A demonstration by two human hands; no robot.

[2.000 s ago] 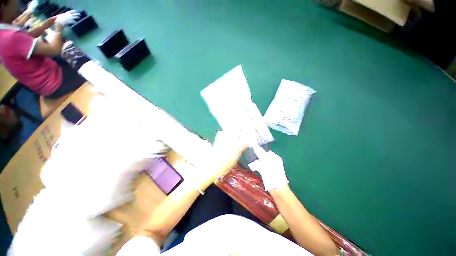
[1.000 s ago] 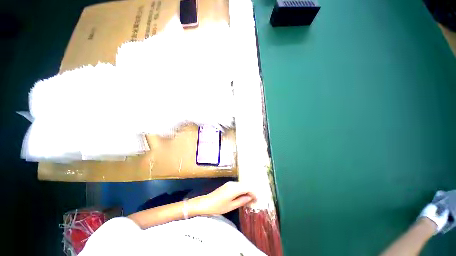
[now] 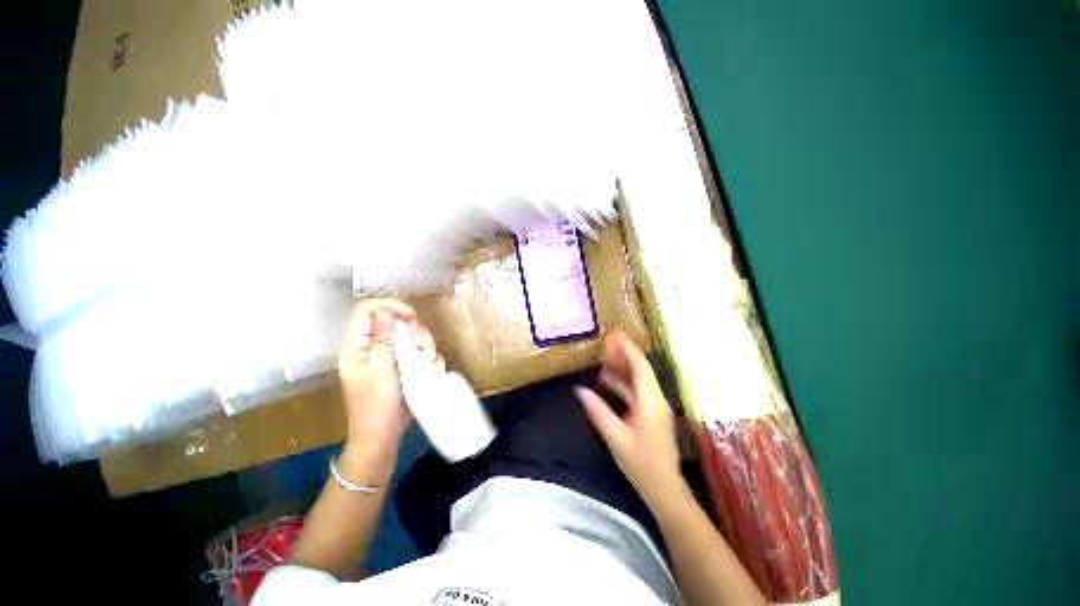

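Note:
My left hand (image 3: 377, 365) is bare and holds a limp white work glove (image 3: 443, 394) by one end, over the near edge of the cardboard. My right hand (image 3: 634, 408) is bare and empty, fingers apart, over my lap beside the wrapped rail. A smartphone (image 3: 555, 282) with a lit pink-purple screen lies on the cardboard (image 3: 486, 341) between and beyond my hands. A large bright white stack of bubble bags (image 3: 391, 142) covers most of the cardboard.
A wrapped rail (image 3: 764, 497), whitish then red-brown, runs beside the wide green surface (image 3: 924, 296) at the right. A red bundle with pale strings (image 3: 263, 554) shows below the cardboard at lower left.
My right hand has come from the far right of the green surface to my lap, and its glove is off. My left hand has left the rail and moved left, now holding the glove.

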